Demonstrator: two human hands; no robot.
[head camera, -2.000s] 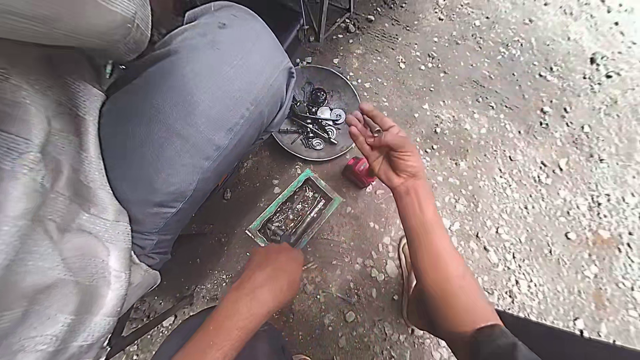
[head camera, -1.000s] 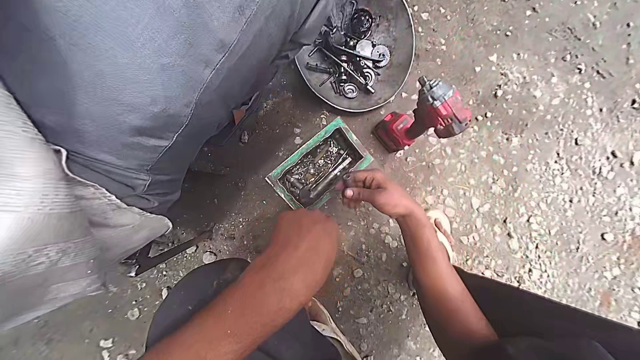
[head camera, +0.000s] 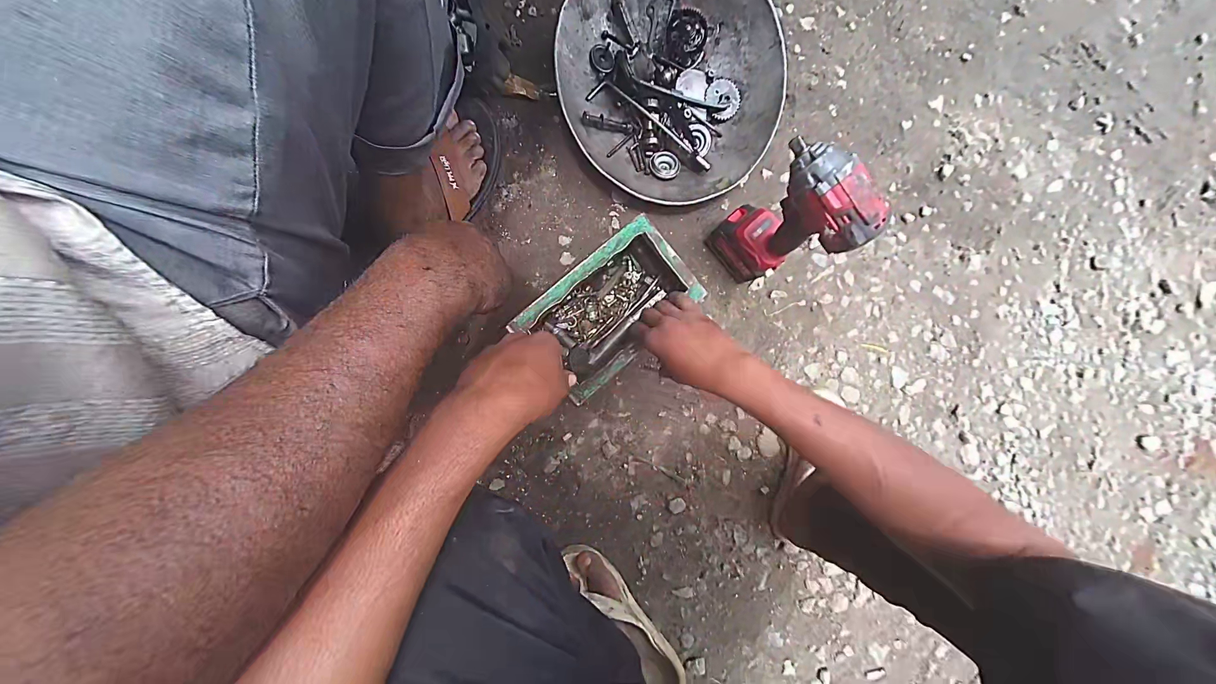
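Note:
A green-edged rectangular box (head camera: 578, 273) lies on the ground, holding small metal hardware (head camera: 603, 299) and longer dark metal rods or tools. My left hand (head camera: 521, 372) is at its near left corner, fingers curled over the edge; whether it grips the wall or something inside is hidden. At the right long side is my right hand (head camera: 686, 340), its fingertips over the rim and inner edge. What those fingers touch cannot be made out clearly.
Beyond the box stands a round metal pan (head camera: 608, 157) of gears, shafts and bolts. A red cordless impact driver (head camera: 826, 204) lies to its right. A co-worker's bare forearm (head camera: 313, 389) reaches in from the left, near my left arm. The ground is gravelly.
A co-worker's arm has come in from the left. My right hand, raised above the ground two seconds ago, is now down at the box. The view has shifted.

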